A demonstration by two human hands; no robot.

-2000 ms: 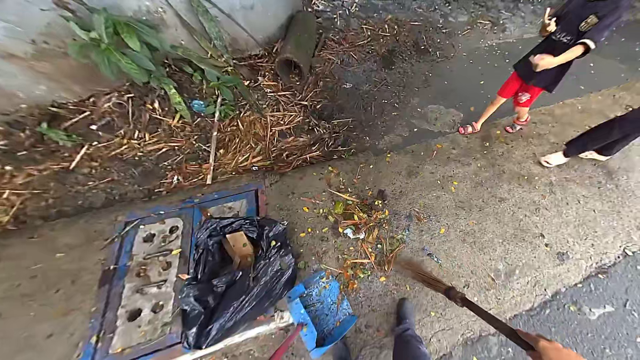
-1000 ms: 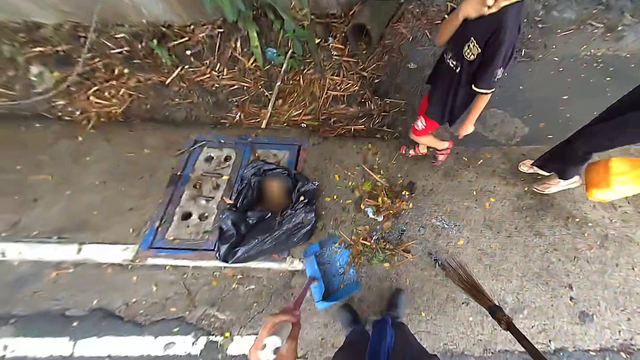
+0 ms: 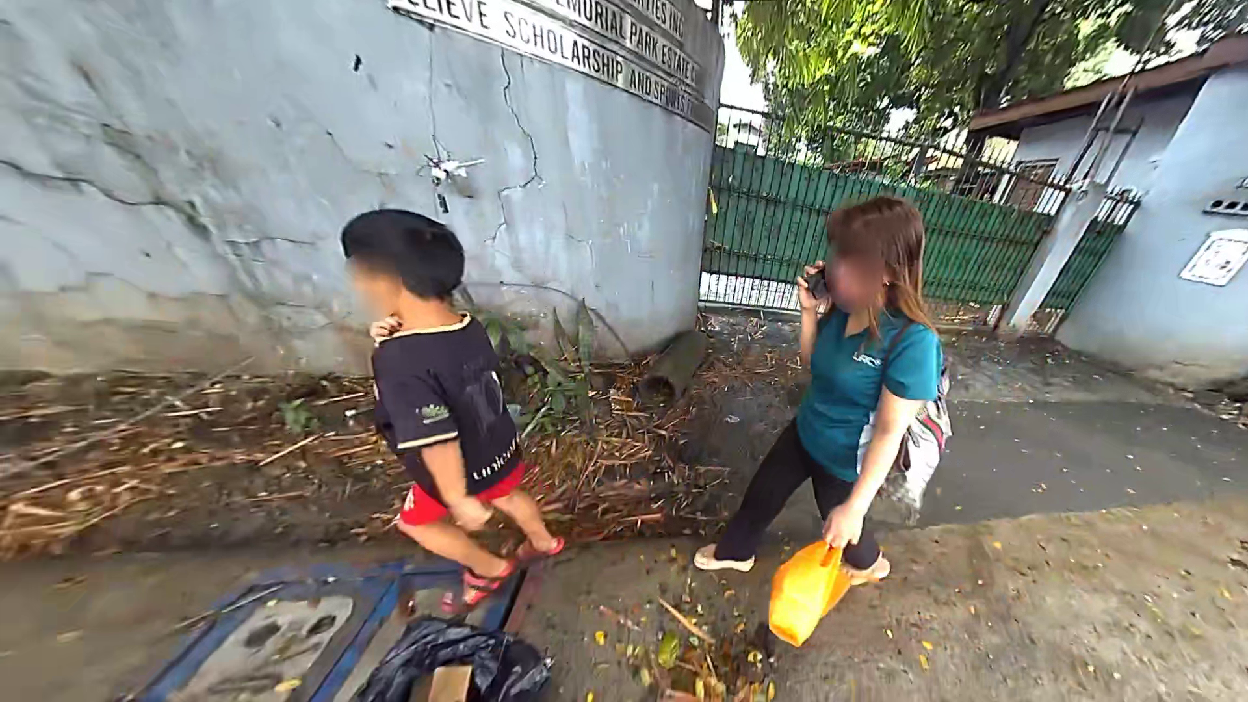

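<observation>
Neither my left hand nor my right hand shows in the head view now, and the broom and blue dustpan are out of sight too. At the bottom edge lies a black plastic bag (image 3: 487, 655), cut off by the frame, with a piece of brown cardboard or wood (image 3: 449, 682) in its mouth. It rests beside and partly over a blue-framed drain cover (image 3: 366, 624). To the right of the bag, a heap of leaves and twigs (image 3: 682, 663) lies on the concrete.
One person in a dark shirt (image 3: 448, 400) walks across the drain cover. Another person in a teal shirt (image 3: 858, 390) holds a phone and a yellow-orange bag (image 3: 807, 593) near the heap. Behind are a cracked wall (image 3: 292, 195), a pipe (image 3: 673, 366) and a green gate (image 3: 877, 214).
The view has swung up, so my hands, broom and dustpan have left it. The person in the dark shirt has moved left, onto the drain cover; the one with the yellow-orange bag has come nearer the heap.
</observation>
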